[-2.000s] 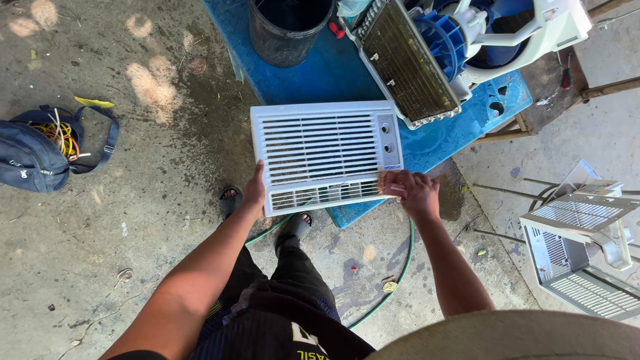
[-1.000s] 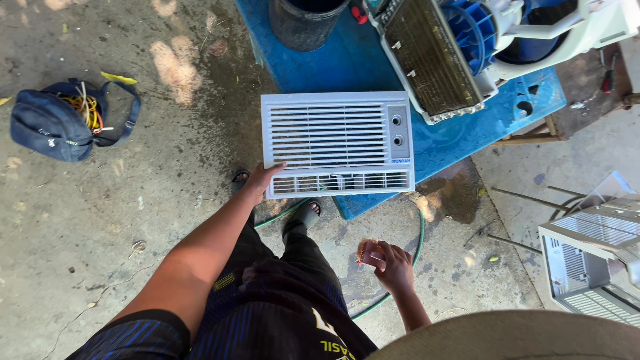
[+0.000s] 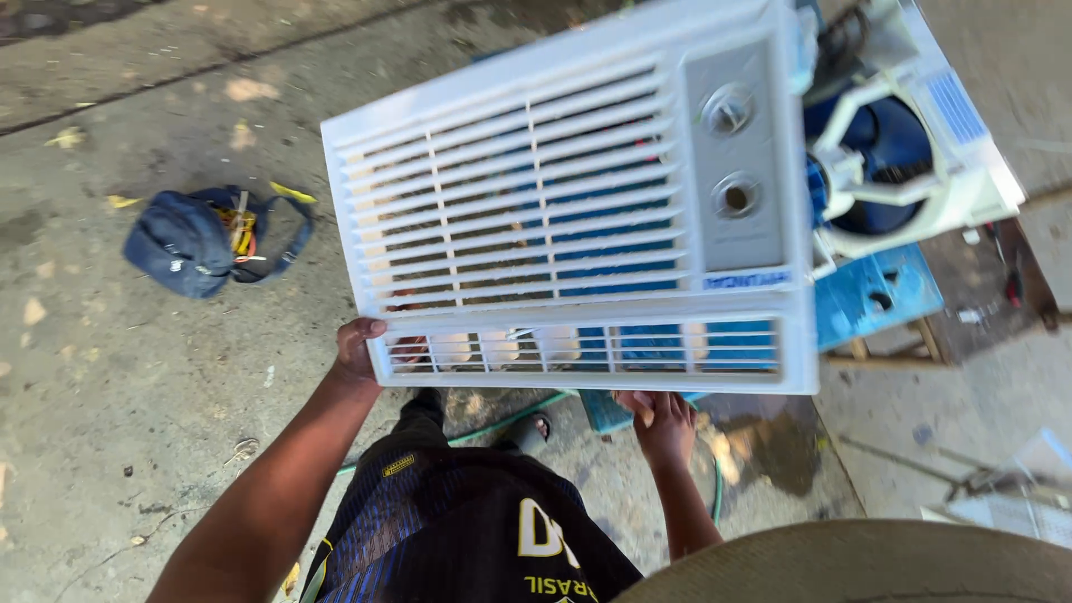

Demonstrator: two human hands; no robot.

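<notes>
A white plastic front grille of a window air conditioner (image 3: 536, 306) is held up, tilted, close to the camera. Its wide louvers and a narrower row of slats face me, with a grey control panel (image 3: 735, 155) at the right. My left hand (image 3: 360, 347) grips its lower left corner, thumb in front and fingers behind the slats. Just below the lower edge is my right hand (image 3: 662, 419), its fingers closed around something brownish, partly hidden by the frame; whether it touches the grille I cannot tell.
Behind the grille stands a blue table (image 3: 879, 297) bearing a white fan housing (image 3: 946, 167) with blue parts. A dark blue bag (image 3: 180, 243) with cords lies on the concrete at left. A green hose (image 3: 511, 425) runs near my feet. Blurred metal grilles (image 3: 1009, 511) are at lower right.
The grille, earlier at the table's edge, has been lifted toward the camera and tilted. My right hand has moved from the lower right, away from the grille, to just below its edge.
</notes>
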